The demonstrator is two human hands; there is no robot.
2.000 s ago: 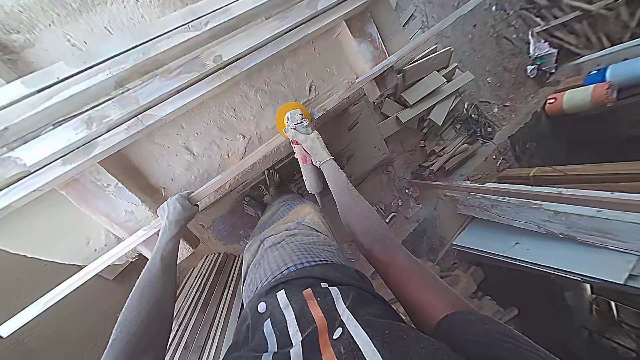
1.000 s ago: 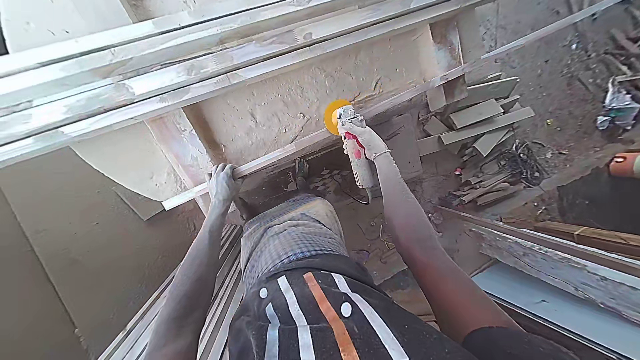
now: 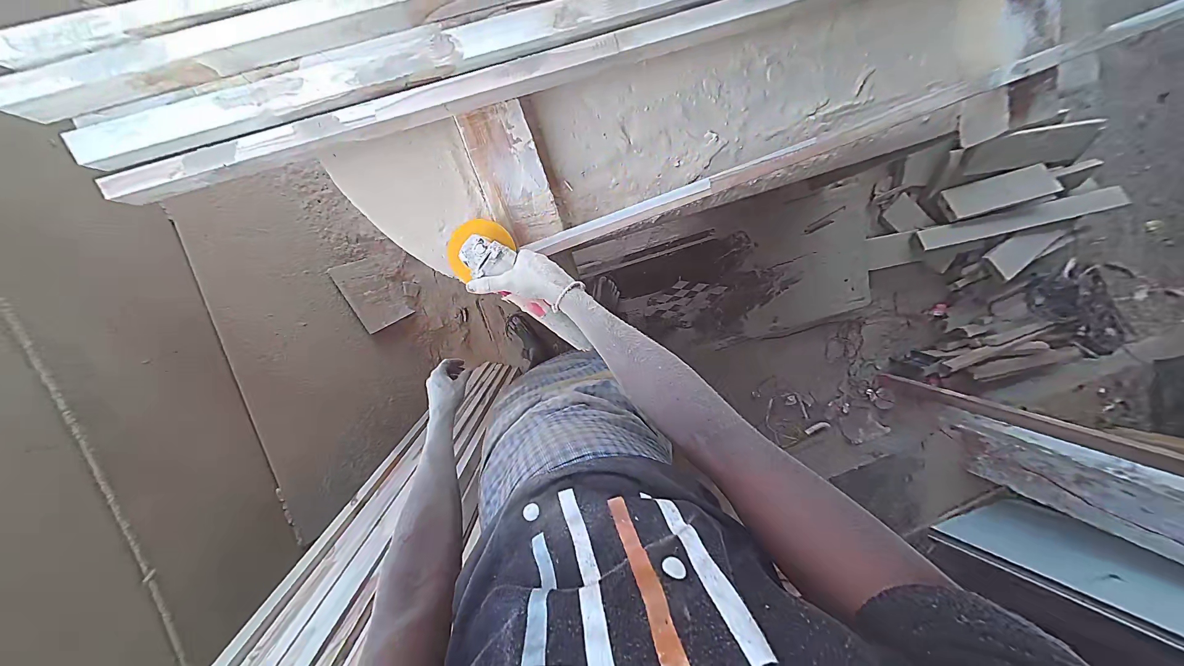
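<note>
My right hand (image 3: 529, 277) is closed around a dust-covered angle grinder (image 3: 485, 259) with a round yellow disc (image 3: 478, 228). The disc is at the left end of a long, pale wooden strip (image 3: 638, 211); whether they touch I cannot tell. That strip runs up to the right along the edge of the work surface. My left hand (image 3: 448, 377) hangs below and left of the grinder, with its fingers curled and nothing visible in them. It is apart from the strip, near the top of a bundle of long strips (image 3: 370, 536) beside my legs.
Several long whitish boards (image 3: 268, 102) lie across the upper left. A small square offcut (image 3: 370, 294) rests on the ground at left. Broken board pieces (image 3: 1004, 190) and tangled dark debris (image 3: 1078, 305) are piled at right. A pale blue panel (image 3: 1073, 555) is at lower right.
My left hand has let go of the wooden strip and dropped below it. The grinder in my right hand has moved left along the strip to its end. The view has shifted left.
</note>
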